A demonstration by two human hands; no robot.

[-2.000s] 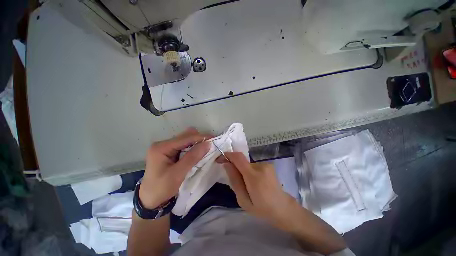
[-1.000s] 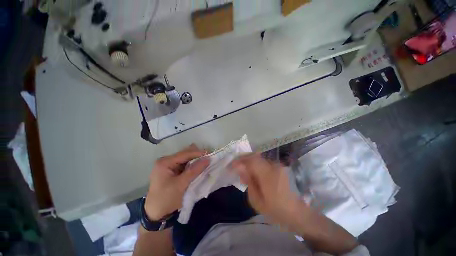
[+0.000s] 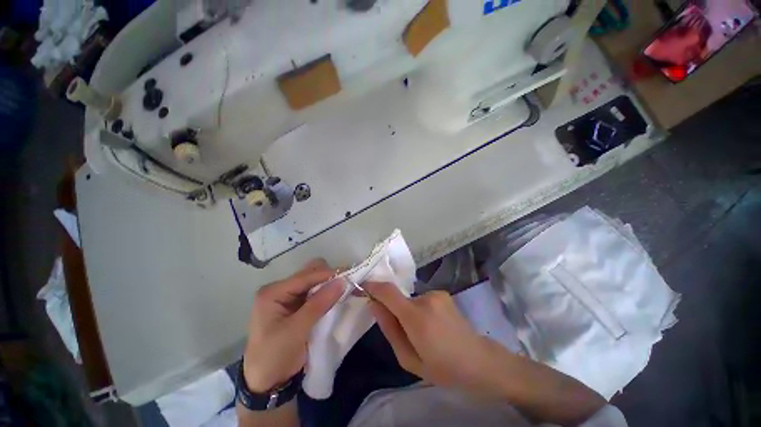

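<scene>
My left hand (image 3: 284, 321), with a dark watch on its wrist, pinches a folded white fabric piece (image 3: 338, 338) at its upper edge. My right hand (image 3: 421, 321) is close beside it at the same edge. A thin light sliver (image 3: 357, 286), perhaps a needle or seam ripper, shows at the right fingertips against the cloth. The fabric hangs down over my lap, in front of the machine table's near edge. The fingertips partly hide the sliver and the seam.
The sewing machine (image 3: 375, 62) stands beyond my hands, its needle area (image 3: 257, 196) to the upper left. Stacked white panels (image 3: 576, 308) lie right of my lap. A black switch panel (image 3: 602, 132) is on the table, and a lit phone (image 3: 697, 37) lies at upper right.
The view has shifted, showing more of the machine arm. My right hand, blurred and farther from my left hand one second ago, is back at the fabric edge with the sliver visible.
</scene>
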